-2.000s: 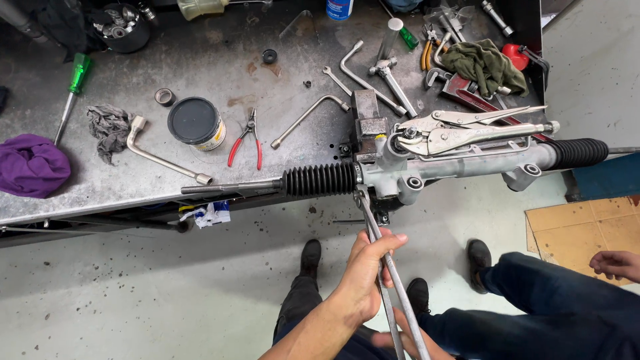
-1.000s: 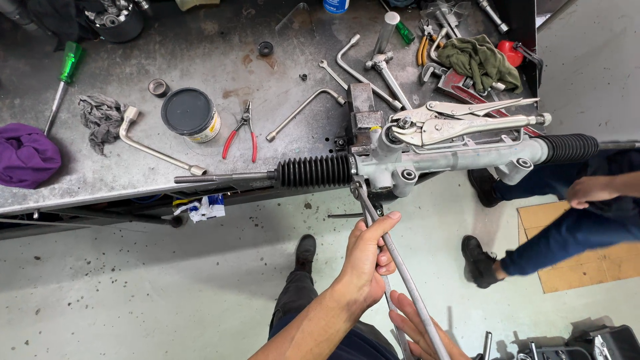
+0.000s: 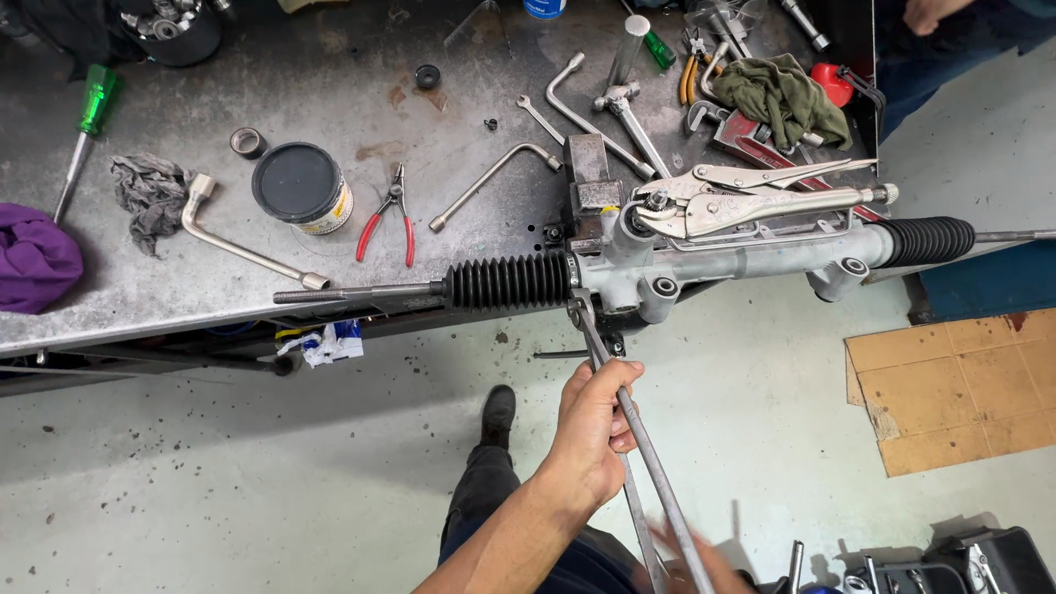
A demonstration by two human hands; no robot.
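A steering rack [image 3: 742, 257] with black rubber bellows [image 3: 507, 281] at each end sits in a bench vise [image 3: 587, 177]. My left hand [image 3: 590, 429] grips long-handled pincers [image 3: 639, 429] near their upper part; their jaws touch the clamp band at the inner end of the near-left bellows. My right hand [image 3: 701, 557] is blurred at the bottom edge, beside the handles' lower ends; its hold cannot be made out. Locking pliers [image 3: 742, 198] are clamped on the rack's input shaft. A threaded tie rod [image 3: 330, 294] sticks out to the left.
On the metal bench [image 3: 165, 285] lie red-handled pliers [image 3: 388, 219], a lidded tub [image 3: 299, 186], L-shaped socket wrenches [image 3: 495, 183], a hammer [image 3: 631, 120], a red pipe wrench [image 3: 755, 148] and rags [image 3: 784, 99]. Cardboard [image 3: 957, 388] lies on the floor; another person's hand [image 3: 932, 12] shows at top right.
The other person has moved from the right side by the cardboard to the top right. My left hand stays on the pincers, whose jaws remain at the bellows' inner end.
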